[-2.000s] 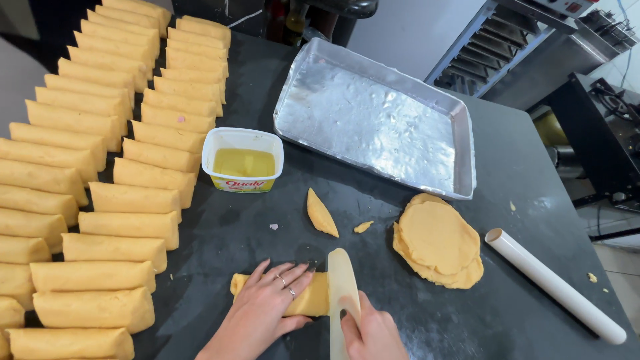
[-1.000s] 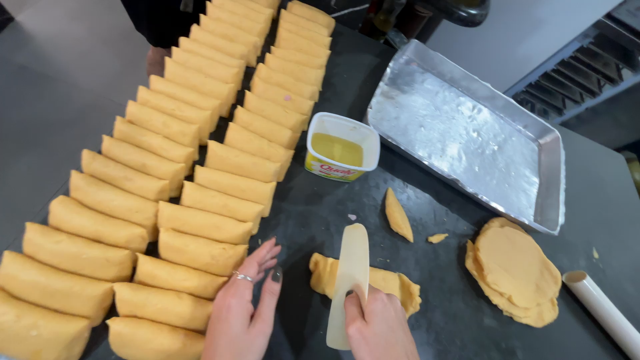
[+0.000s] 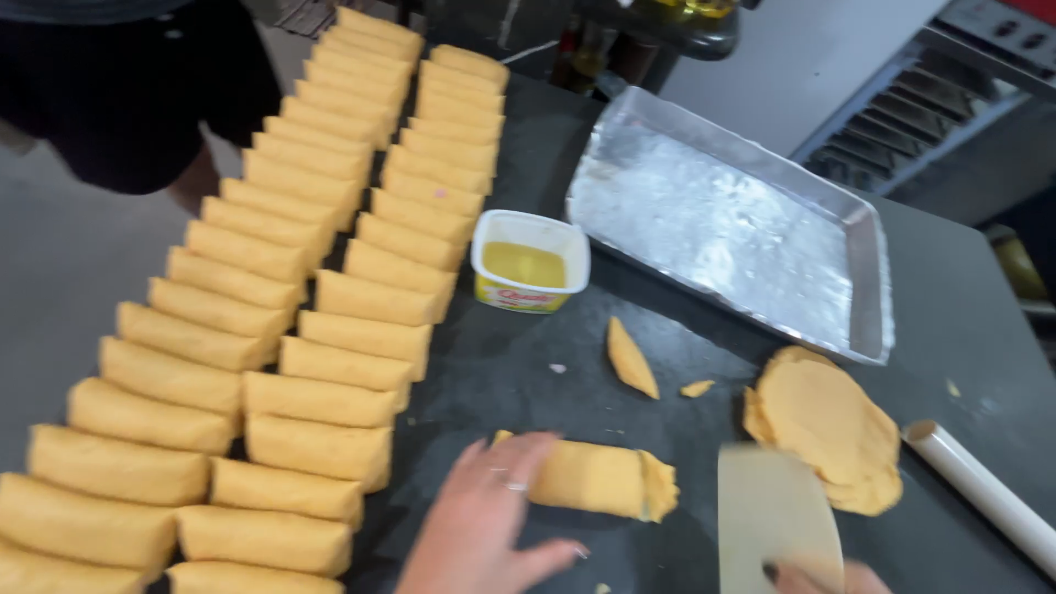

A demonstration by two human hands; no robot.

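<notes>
A filled dough roll point(image 3: 590, 478) lies on the dark worktop, its right end cut through, with the ragged end piece point(image 3: 659, 487) still against it. My left hand point(image 3: 491, 511) reaches over the roll's left end, fingers spread and blurred; whether it touches is unclear. In my right hand point(image 3: 825, 577), at the bottom edge, is a pale flat dough scraper point(image 3: 771, 520), held to the right of the roll. Flat dough discs point(image 3: 825, 421) are stacked beyond the scraper. Two dough scraps, a larger one point(image 3: 631, 360) and a small one point(image 3: 697, 388), lie above the roll.
Two long rows of dough rolls point(image 3: 355, 355) line the left side. A plastic tub of yellow liquid point(image 3: 528, 262) stands mid-table, near a metal baking tray point(image 3: 718, 223). A white rolling pin or tube point(image 3: 982, 487) lies at right. A person in dark shorts point(image 3: 132, 91) stands beyond the table's left edge.
The scraper has moved off the roll to the right, and a cut now shows near the roll's right end. My left hand has moved from beside the rows to the roll's left end.
</notes>
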